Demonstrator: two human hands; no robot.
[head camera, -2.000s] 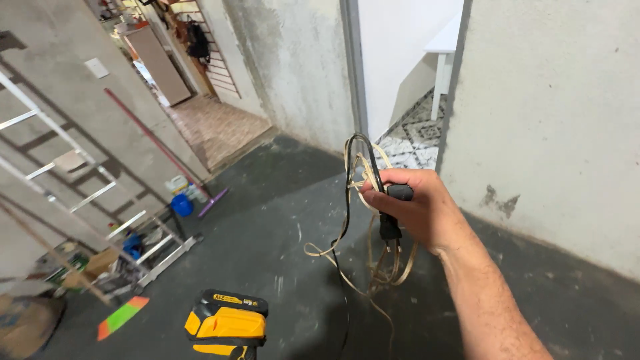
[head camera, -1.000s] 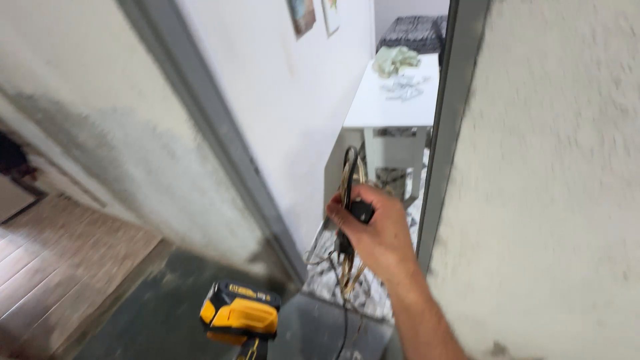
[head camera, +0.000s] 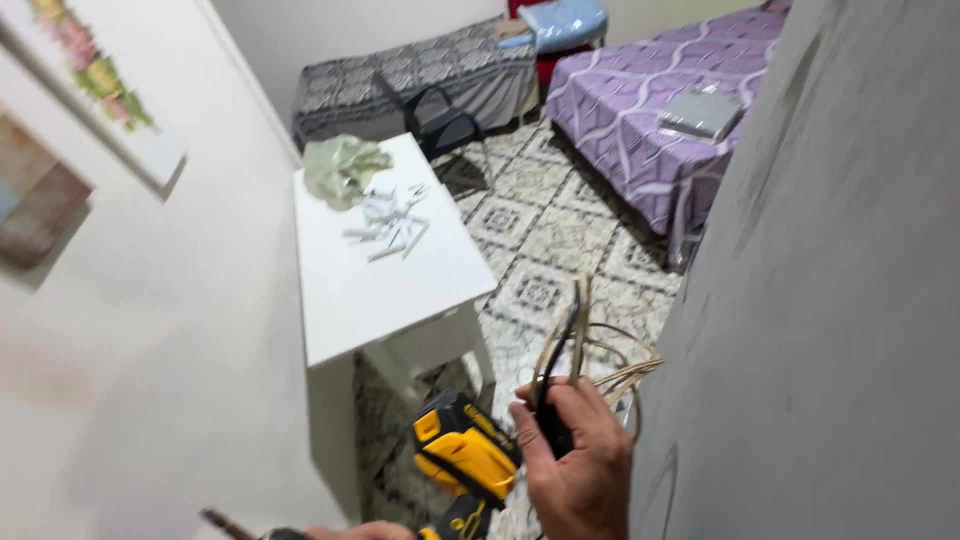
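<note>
My right hand (head camera: 581, 450), at the lower middle, is closed around a bundle of beige and black electrical cable (head camera: 577, 337) and a black object partly hidden by the fingers. Loops of the cable stick out above and to the right of the fist. At the bottom edge my left hand (head camera: 367, 531) is closed on a yellow and black cordless drill (head camera: 465, 450), whose battery points up beside the right hand. The drill's dark bit shows at the lower left. Most of the left hand lies outside the frame.
A white table (head camera: 390, 277) bears a crumpled pale green plastic bag (head camera: 341, 169) and scattered white strips (head camera: 390, 225). Beyond stand a black chair (head camera: 446, 127), a bed with a purple cover (head camera: 622, 127) and a grey patterned bed. Walls flank both sides; pictures hang at left.
The view has moved from the grey-floored room through the doorway to the tiled room. My left hand has come into view at the bottom; the right hand keeps hold of the cable.
</note>
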